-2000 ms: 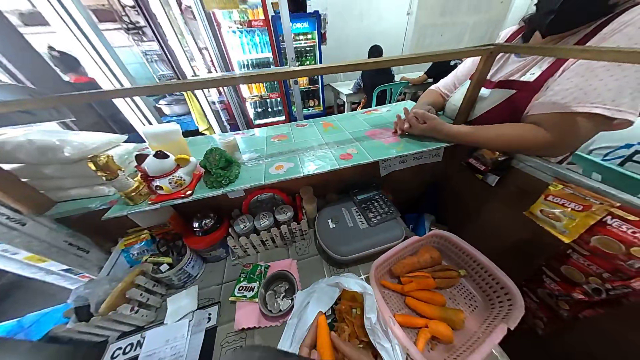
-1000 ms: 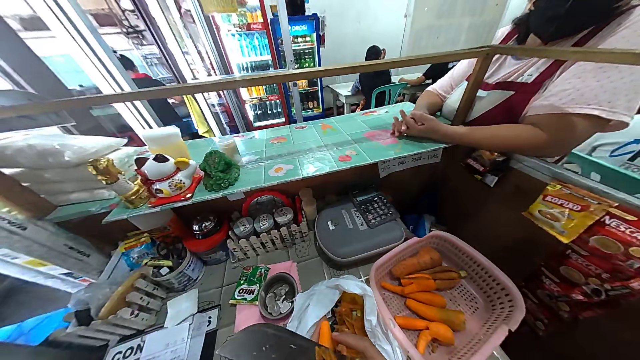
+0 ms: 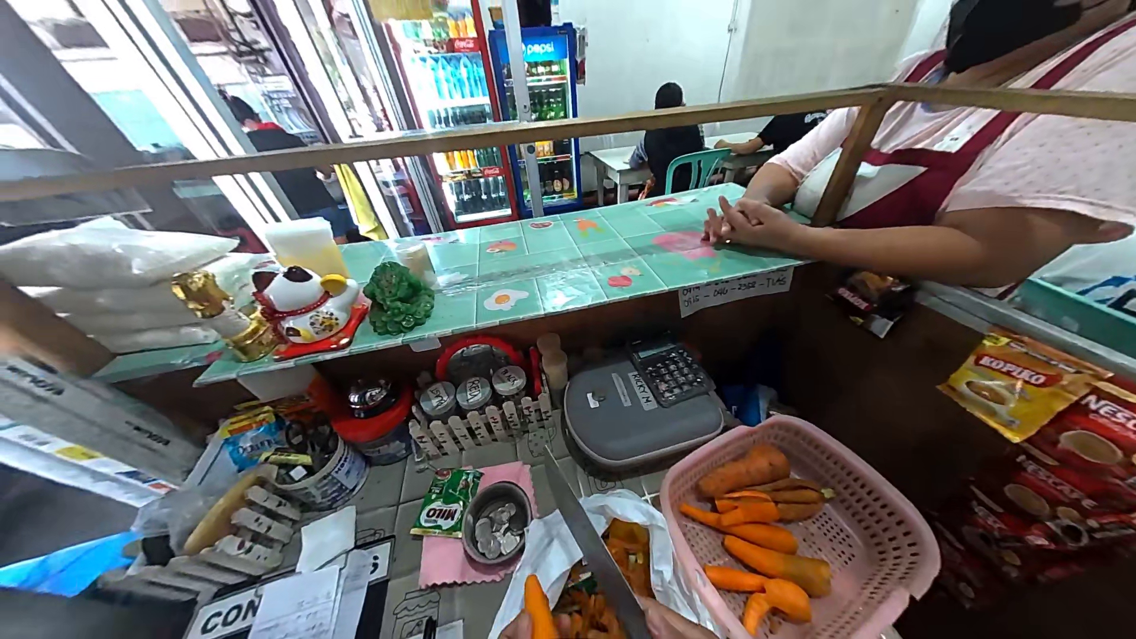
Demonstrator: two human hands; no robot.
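Note:
At the bottom edge, my left hand [image 3: 516, 627] grips a peeled carrot [image 3: 538, 605] that points up. My right hand [image 3: 670, 619] is shut on a knife, whose long blade [image 3: 586, 532] slants up and left over a white plastic bag [image 3: 537, 568]. Orange peelings [image 3: 626, 546] lie inside the bag. Right of it, a pink plastic basket [image 3: 896, 524] holds several carrots [image 3: 777, 564], most of them peeled. The knife's handle is hidden by my hand and the frame edge.
A bowl of coins [image 3: 497, 524] and a Milo sachet [image 3: 446, 501] lie left of the bag. Beyond are a grey case [image 3: 639, 417] with a calculator [image 3: 670, 368], and lidded jars [image 3: 475, 393]. A person's clasped hands [image 3: 745, 222] rest on the tiled counter [image 3: 568, 257].
The knife blade has swung up from the bottom edge to stand over the bag; two seconds ago it was hardly visible. The carrot in my left hand has moved left since one second ago.

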